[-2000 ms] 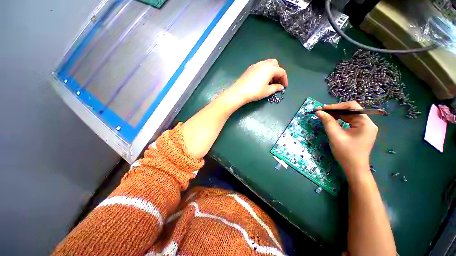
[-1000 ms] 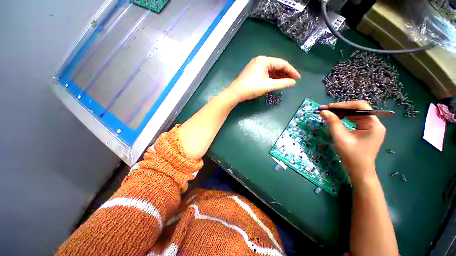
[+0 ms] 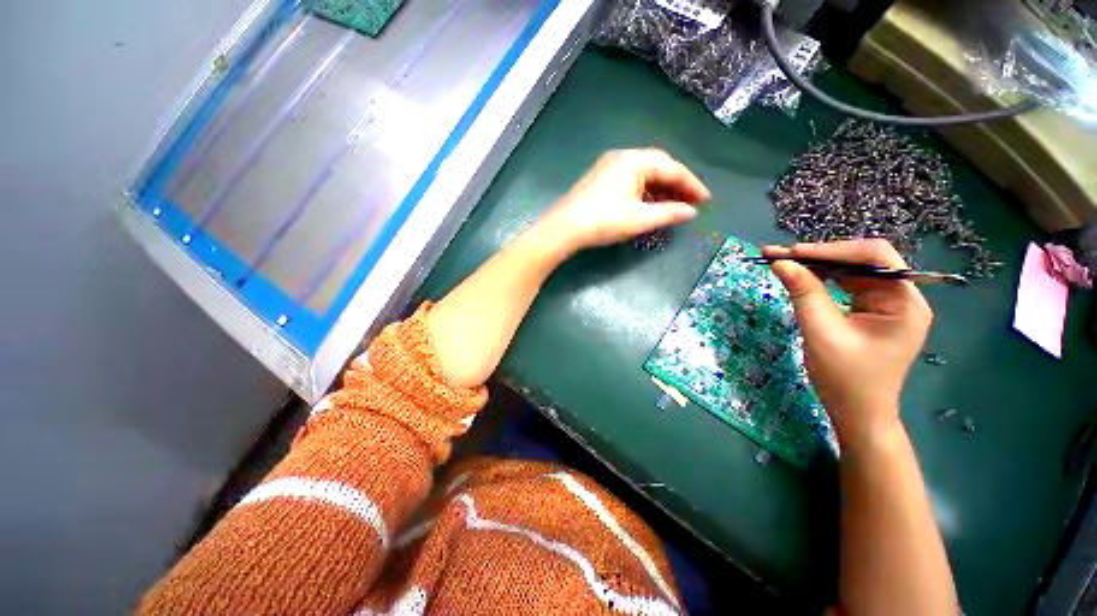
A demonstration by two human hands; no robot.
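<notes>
The green circuit board (image 3: 740, 349), dotted with small parts, lies tilted on the dark green mat. My right hand (image 3: 857, 325) is over its right part and holds dark tweezers (image 3: 830, 266), whose tip is at the board's top corner. My left hand (image 3: 626, 199) is beyond and left of the board, thumb and fingers slightly apart; whether a tiny part is between them cannot be seen. A small pile of components (image 3: 653, 238) lies just below my left hand, partly hidden by it.
A large heap of components (image 3: 869, 187) lies beyond the board. Component bags (image 3: 710, 54), a grey cable (image 3: 914, 120) and a beige case (image 3: 974, 108) are at the back. A pale frame with blue border (image 3: 301, 315) is at left, a pink slip (image 3: 1042, 301) at right.
My left hand has moved from the small pile, its fingers lifting and parting, then shifted back slightly. The tweezers' tip stays near the board's top corner; their rear end has swung out to the right.
</notes>
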